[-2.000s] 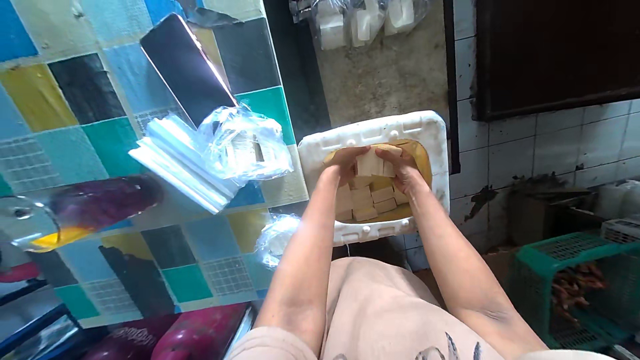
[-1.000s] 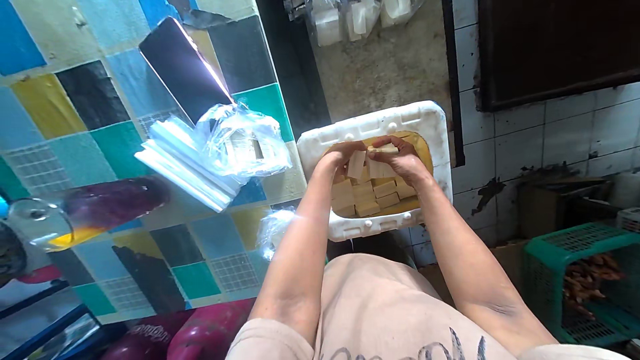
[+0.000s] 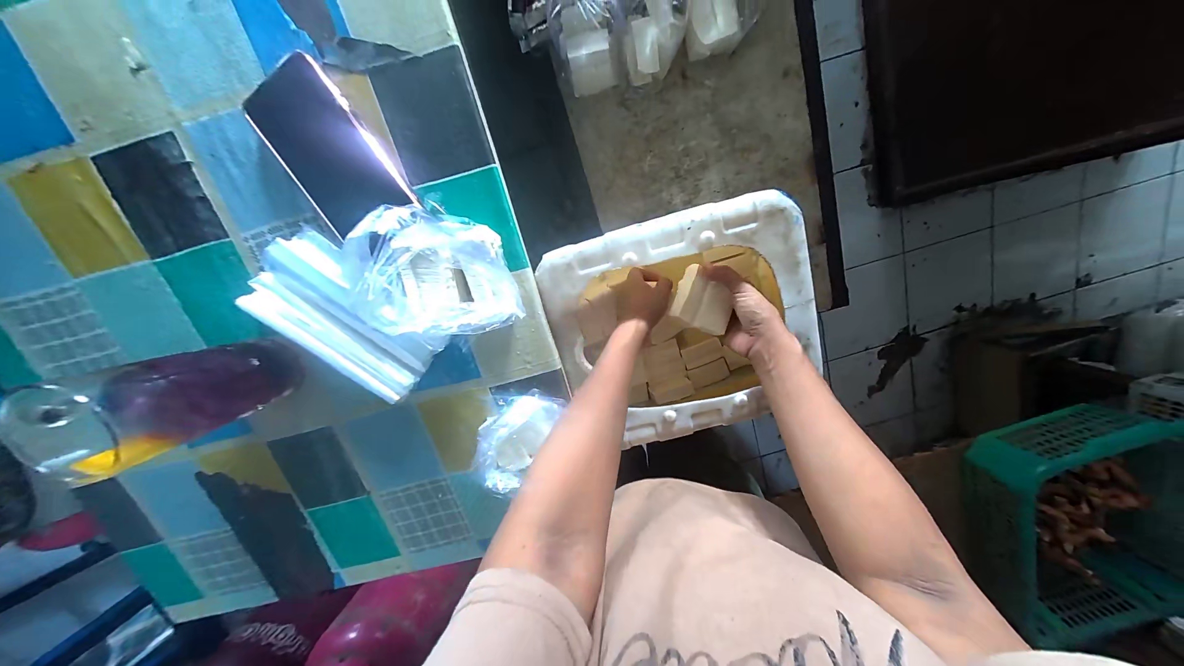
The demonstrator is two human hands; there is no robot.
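Note:
A white foam box (image 3: 671, 421) holds many pale rectangular blocks, possibly tofu (image 3: 668, 359), in yellowish liquid. My right hand (image 3: 754, 314) grips pale blocks (image 3: 705, 301) above the right part of the box. My left hand (image 3: 643, 298) is over the left part, its fingers curled down beside the blocks; whether it holds one is hidden. On the tiled counter (image 3: 356, 462) to the left lie a clear plastic bag with white pieces inside (image 3: 444, 277), a stack of clear plastic bags (image 3: 324, 305) and a smaller filled bag (image 3: 520, 439).
A dark smartphone (image 3: 319, 139) lies on the counter, above a glass jar (image 3: 55, 416) with something purple beside it. Filled plastic bags (image 3: 592, 51) are beyond the box. At the lower right stands a green plastic crate (image 3: 1064, 435) holding brown pieces, near a white tiled wall (image 3: 1036, 231).
My hands have moved apart over the box. The right hand now has pale blocks raised at its fingertips, while the left has shifted toward the left side.

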